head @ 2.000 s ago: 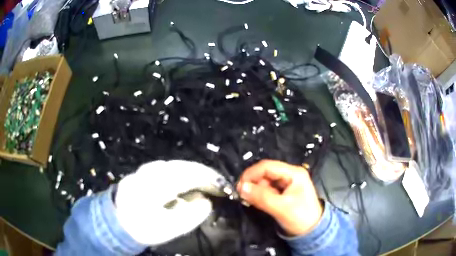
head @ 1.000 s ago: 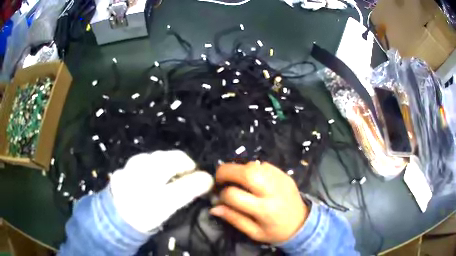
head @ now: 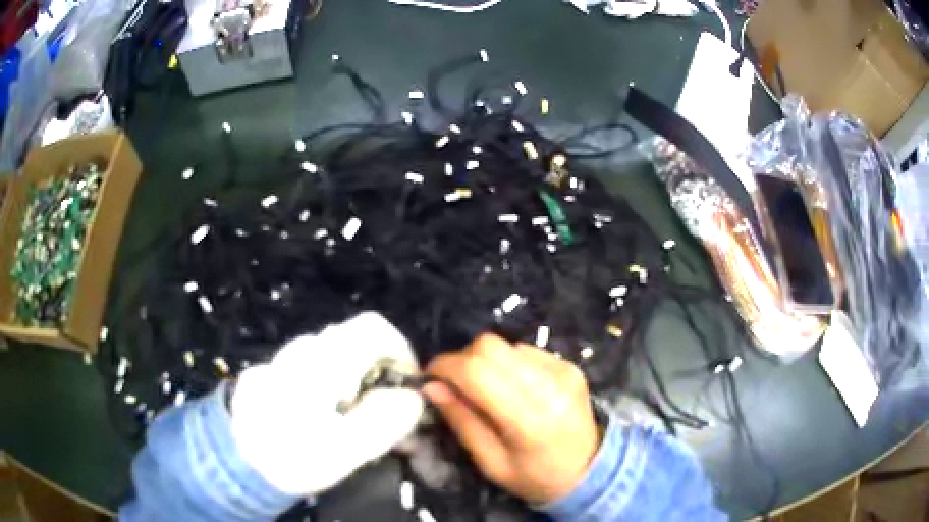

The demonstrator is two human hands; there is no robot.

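A large tangled heap of black cables point(head: 407, 245) with small white-silver and yellowish metal ends lies in front of me. A green circuit board point(head: 557, 217) lies in the heap at its right. My left hand point(head: 331, 398), in a thick whitish glove, is closed on a dark cable piece point(head: 385, 379) at the heap's near side. My bare right hand point(head: 520, 413) is just right of it and pinches the same dark piece between thumb and fingers. The fingers partly hide the held piece.
An open cardboard box point(head: 110, 219) of green and silver boards stands at the left. A grey metal fixture point(head: 236, 51) is at the back left. Bagged copper-orange wires point(head: 735, 260), a black strap point(head: 693, 140), a phone point(head: 798, 243) and clear bags lie at the right.
The hands have stayed close together and shifted slightly left. My right fingers have changed their hold, and a dark piece now shows between glove and fingers. The whole view has shifted slightly.
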